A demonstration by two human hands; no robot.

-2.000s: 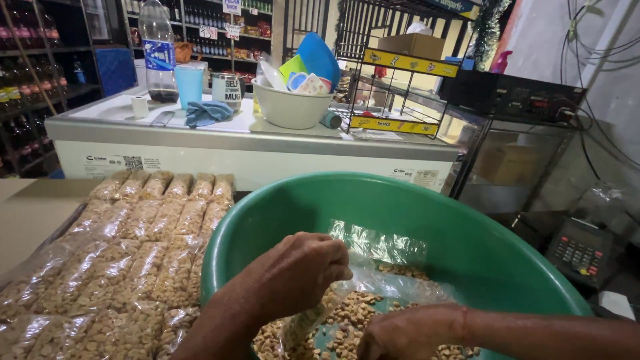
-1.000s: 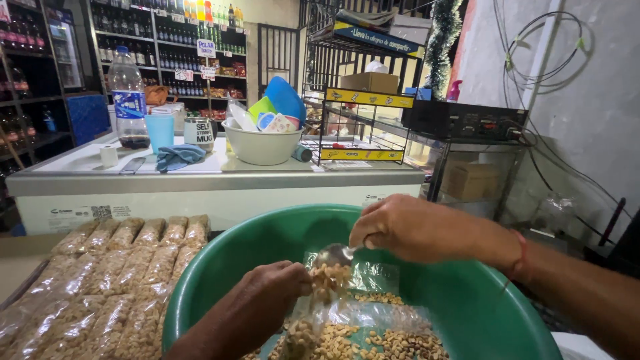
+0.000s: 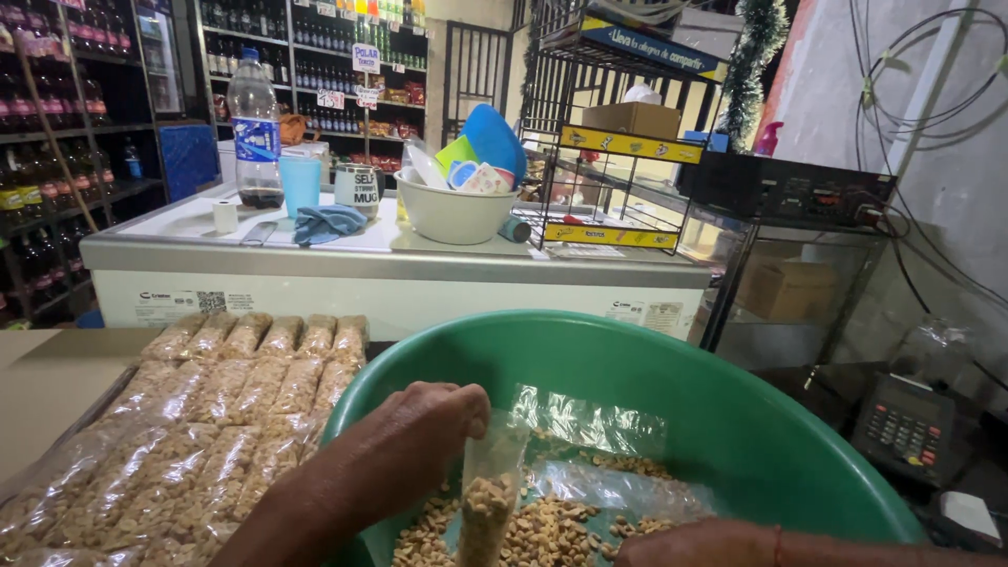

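Observation:
My left hand (image 3: 429,429) pinches the top of a narrow clear plastic bag (image 3: 488,504), partly filled with peanuts and held upright inside a large green plastic tub (image 3: 630,339). Low at the right, my right hand (image 3: 685,543) reaches down to the loose peanuts (image 3: 551,531) in the tub; its fingers are hidden, so what it holds does not show. Empty clear bags (image 3: 591,421) lie against the tub's inner side and on the nuts. Left of the tub, filled peanut bags (image 3: 228,409) lie side by side in rows.
Behind the tub stands a white chest freezer (image 3: 394,287) bearing a grey basin (image 3: 457,209), a bottle (image 3: 256,134), a light blue cup (image 3: 300,185), a mug, a blue cloth (image 3: 327,223) and a wire rack (image 3: 622,142). A card terminal (image 3: 906,425) sits at the right.
My right hand, above the bag's mouth with what looks like a metal scoop one second ago, has dropped to the peanuts at the lower right. My left hand still holds the bag.

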